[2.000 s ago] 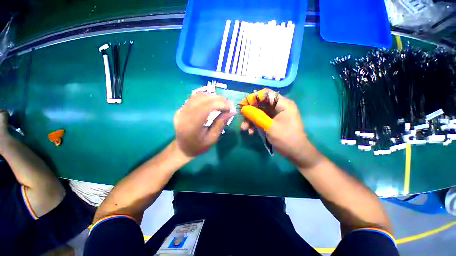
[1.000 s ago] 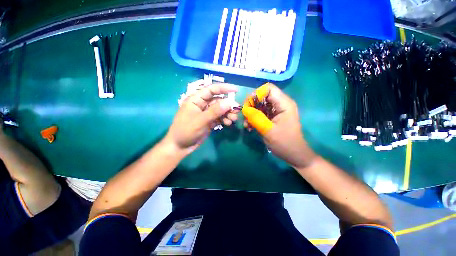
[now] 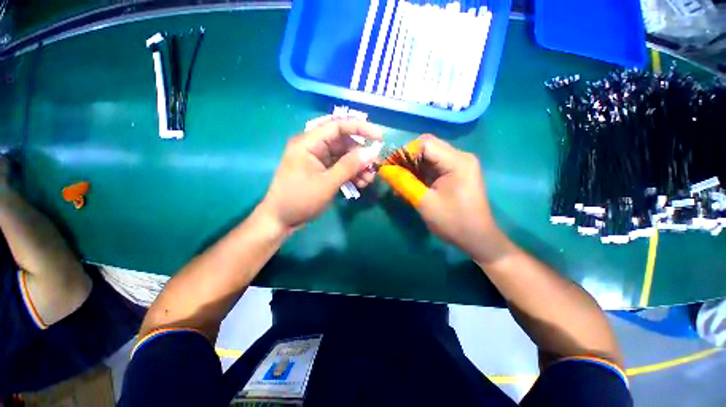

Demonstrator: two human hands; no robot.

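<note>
My left hand (image 3: 318, 171) pinches a small white connector housing (image 3: 372, 151) between thumb and index finger. My right hand (image 3: 446, 187), with orange finger cots (image 3: 406, 184) on thumb and index finger, holds several thin black wires (image 3: 402, 156). Their shiny tips point left at the housing. Whether any tip is inside the housing cannot be told. More white housings (image 3: 349, 114) lie in a pile behind my left hand, partly hidden by it. A few white pieces (image 3: 350, 190) show just below its fingers.
A blue tray (image 3: 382, 102) holds white strips (image 3: 434, 56). A second blue tray (image 3: 591, 32) is at upper right. A large black wire bundle (image 3: 629, 151) lies at right. An assembled harness (image 3: 165, 91) and an orange piece (image 3: 76, 193) lie left. A person's arm (image 3: 36, 238) is at far left.
Both hands stay close together at the centre. The wires in my right hand now show fanned between its fingers. The view has shifted slightly, so the trays and bundle sit further right.
</note>
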